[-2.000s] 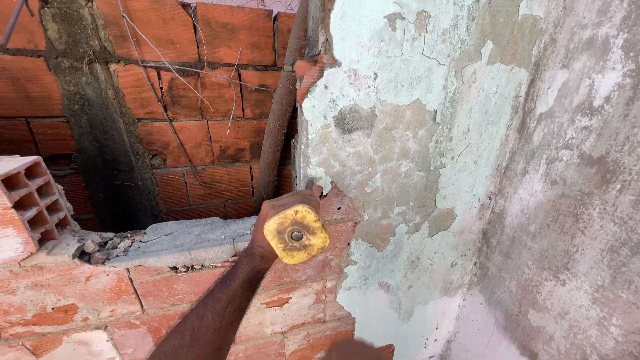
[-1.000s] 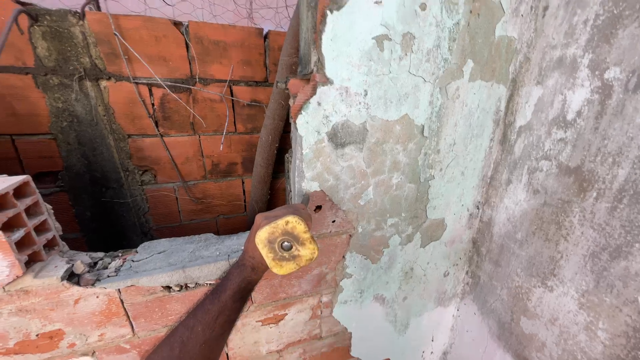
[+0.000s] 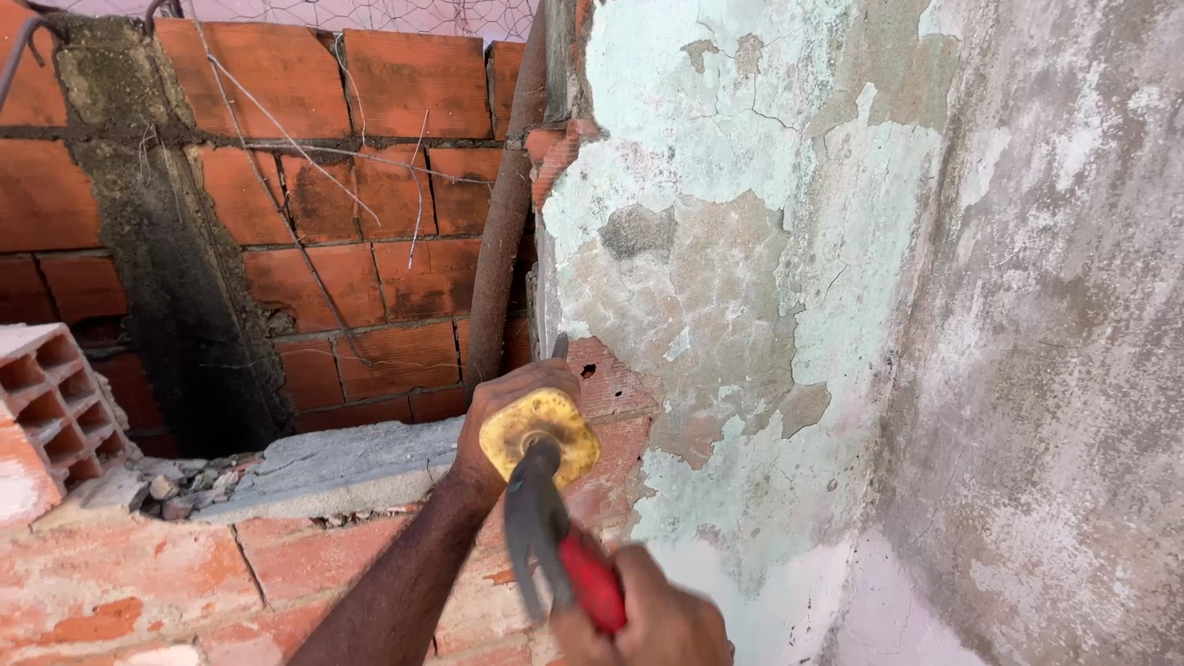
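Observation:
My left hand (image 3: 504, 416) is closed around a chisel with a square yellow hand guard (image 3: 539, 437). The dark chisel tip (image 3: 561, 346) shows just above my fingers, at the left edge of the peeling plaster, beside bare brick. My right hand (image 3: 647, 615) grips the red handle of a claw hammer (image 3: 546, 527). The hammer's head is over the guard, at the chisel's struck end, and its claw points down toward me; it is slightly blurred. My left fingers are partly hidden behind the guard.
A low brick wall (image 3: 139, 583) with a broken mortar top (image 3: 342, 462) runs below. On its left sit a hollow clay brick (image 3: 55, 407) and rubble (image 3: 180, 490). Behind are a rusty pipe (image 3: 504, 231), loose wires (image 3: 296, 148) and a brick wall. A rough plastered wall (image 3: 1045, 324) stands at right.
My right hand and the hammer have come into view from below, with the hammer head now at the chisel's end. My left hand keeps its hold on the chisel.

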